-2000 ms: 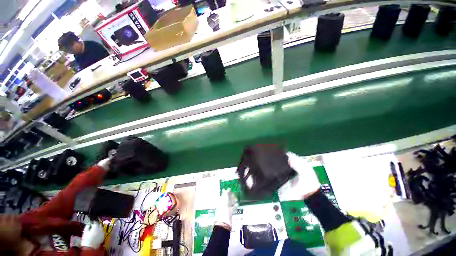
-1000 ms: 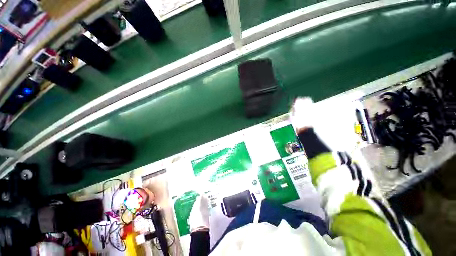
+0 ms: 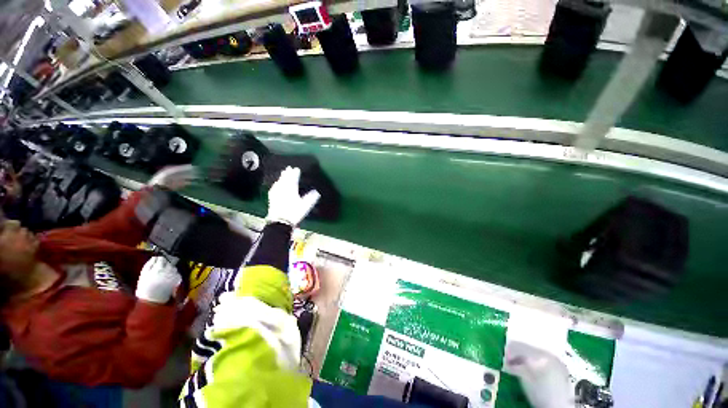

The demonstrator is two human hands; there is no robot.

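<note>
A black speaker cabinet [image 3: 323, 191] lies on the green belt, beside another cabinet with a pale round driver centre [image 3: 250, 160]. My left hand [image 3: 292, 198], in a white glove, reaches over the belt's near edge with fingers apart and overlaps the first cabinet; whether it presses on it is unclear. My right hand [image 3: 543, 379], in a white glove, is blurred low over the printed white-and-green sheet [image 3: 447, 323]; its fingers are not clear, and no held thing shows. Another black cabinet [image 3: 631, 249], blurred, is on the belt at the right.
A neighbour in a red jacket [image 3: 96, 295] holds a dark cabinet [image 3: 195, 227] at the left. More cabinets stand on the belt at far left and on the rear belt. A rail post [image 3: 631, 88] rises at upper right. Slim sticks [image 3: 706, 394] lie at the lower right corner.
The view has swung left. My left hand has moved from the printed sheet out to a cabinet on the belt. My right hand has come back from the bench edge over the sheet.
</note>
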